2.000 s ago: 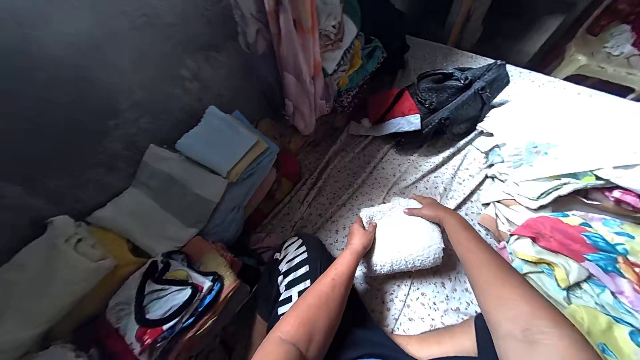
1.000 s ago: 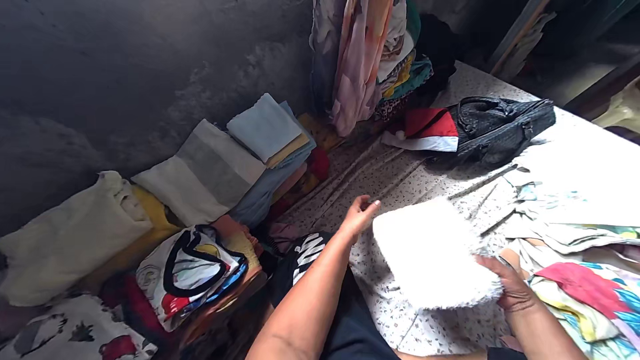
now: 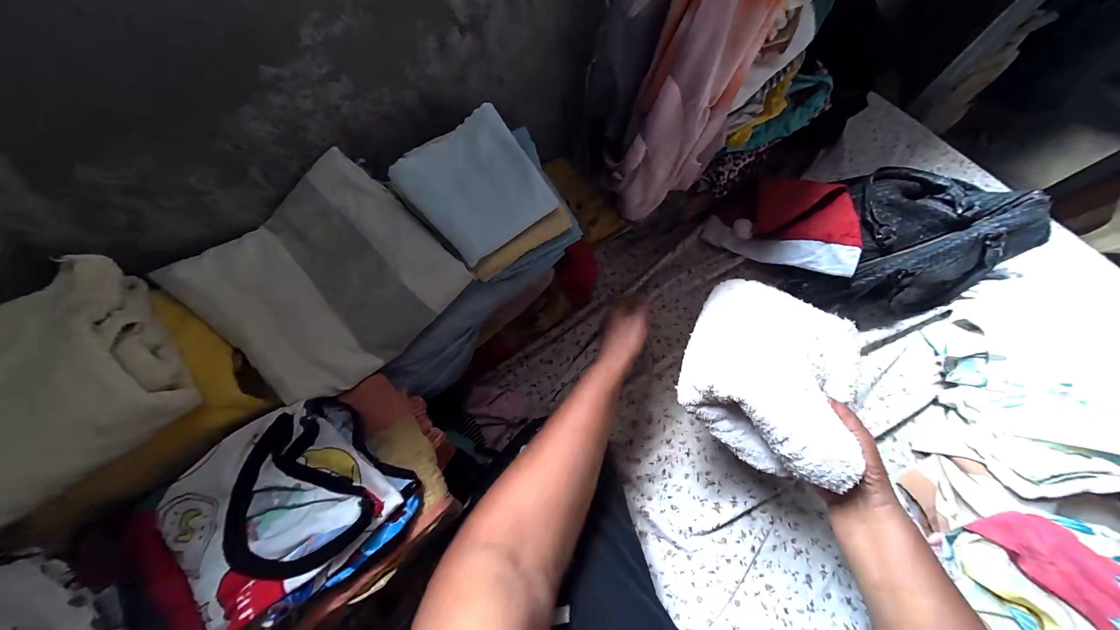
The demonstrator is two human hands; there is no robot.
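A folded white terry towel [image 3: 770, 376] is raised above a sheet with a small speckled print [image 3: 744, 542]. My right hand [image 3: 862, 459] grips it at its lower right edge, thumb on the near face. My left hand [image 3: 628, 328] is apart from the towel, off to its left over the sheet; it is blurred, and its fingers cannot be made out. Beyond the towel lies a red and white Santa hat [image 3: 805, 219] against a black handbag [image 3: 954, 227].
Folded cloths in light blue [image 3: 481, 188] and white with grey [image 3: 324, 262] line the dark wall at left. Nearer is a printed cloth with black trim [image 3: 297, 490]. Clothes hang [image 3: 691, 96] at the back. A colourful loose cloth [image 3: 1041, 560] lies at right.
Both hands were on the towel two seconds ago; my left hand has let go and moved away from it. The towel is now held by my right hand alone. The view has shifted.
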